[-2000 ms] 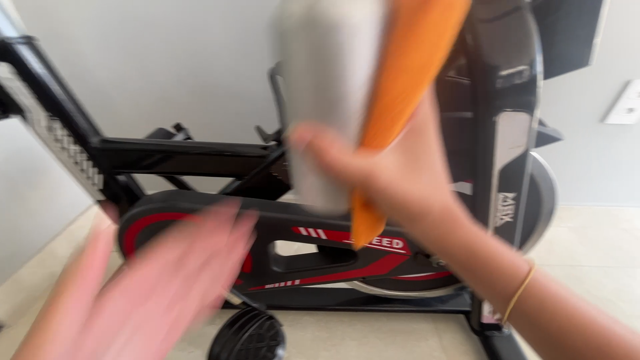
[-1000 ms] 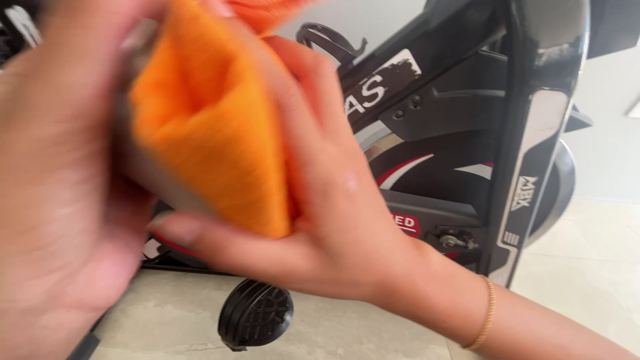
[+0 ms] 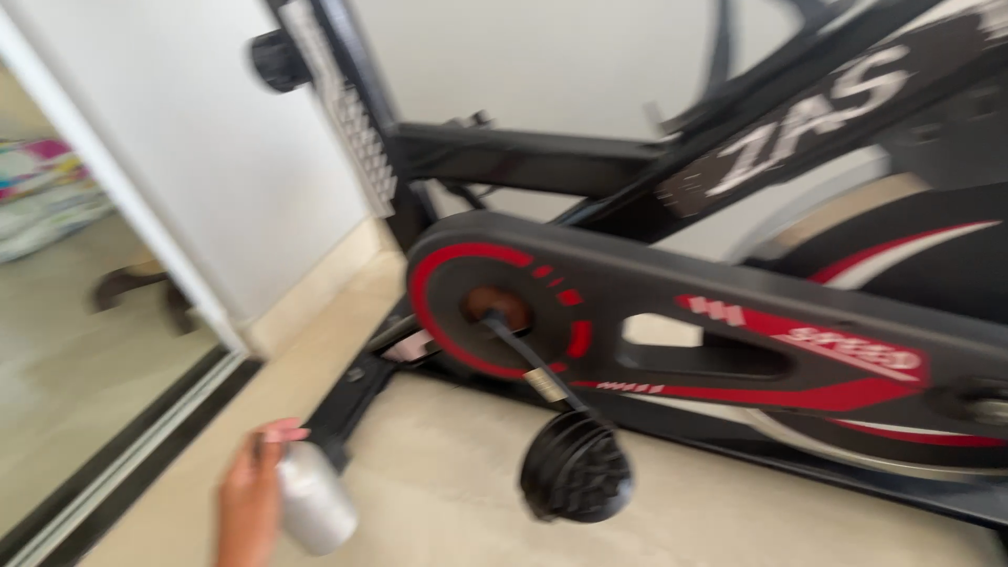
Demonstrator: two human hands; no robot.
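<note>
At the lower left, my left hand (image 3: 256, 488) grips a silvery-white bottle or can (image 3: 316, 498) by its top end, and the bottle tilts down to the right. It is near the rear foot bar of an exercise bike (image 3: 331, 409). The bike's black pedal (image 3: 576, 466) hangs on its crank to the right of the bottle, apart from it. Behind the crank is the black and red drive cover (image 3: 504, 236). My right hand and the orange cloth are out of view. Motion blurs much of the picture.
A sliding door track (image 3: 150, 441) runs along the floor at the left, with a white door frame (image 3: 102, 157) above it. Beyond it lies a colourful fabric (image 3: 47, 181). A black knob (image 3: 277, 61) juts from the bike's seat post. The flywheel (image 3: 929, 260) is at the right.
The bottle, in my right hand two seconds ago, is now in my left hand at the lower left. My right hand and the orange cloth have left view. The view has swung left.
</note>
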